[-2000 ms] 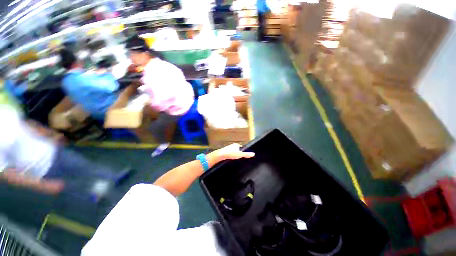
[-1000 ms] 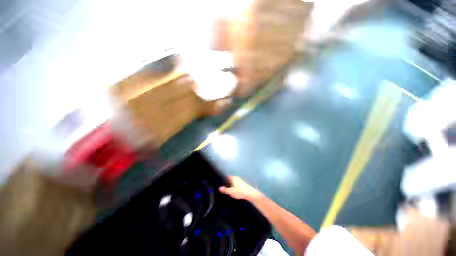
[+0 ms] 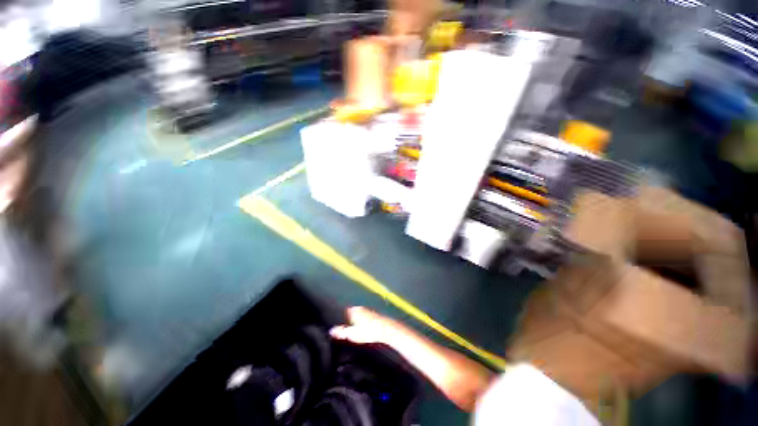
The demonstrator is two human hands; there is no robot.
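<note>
A black tote (image 3: pixel 208 362) is cut off by the bottom edge of the picture. Dark curved parts (image 3: pixel 312 358), possibly coiled cables, lie in it with small white patches and a blue spot. My right hand (image 3: pixel 366 327) is closed on the tote's rim at its far right side, with the forearm and white sleeve coming in from the lower right. My left hand is out of the picture. The view is blurred.
Green floor with a yellow line (image 3: pixel 366 283) lies ahead. White cabinet-like equipment (image 3: pixel 465 133) stands beyond it. Open cardboard cartons (image 3: pixel 657 308) are at the right. Part of a person (image 3: pixel 12 166) shows blurred at the left edge.
The view has swung from the aisle and stacked cartons to the white equipment. My left hand, on the tote rim two seconds ago, is out of view; my right hand shows on the rim.
</note>
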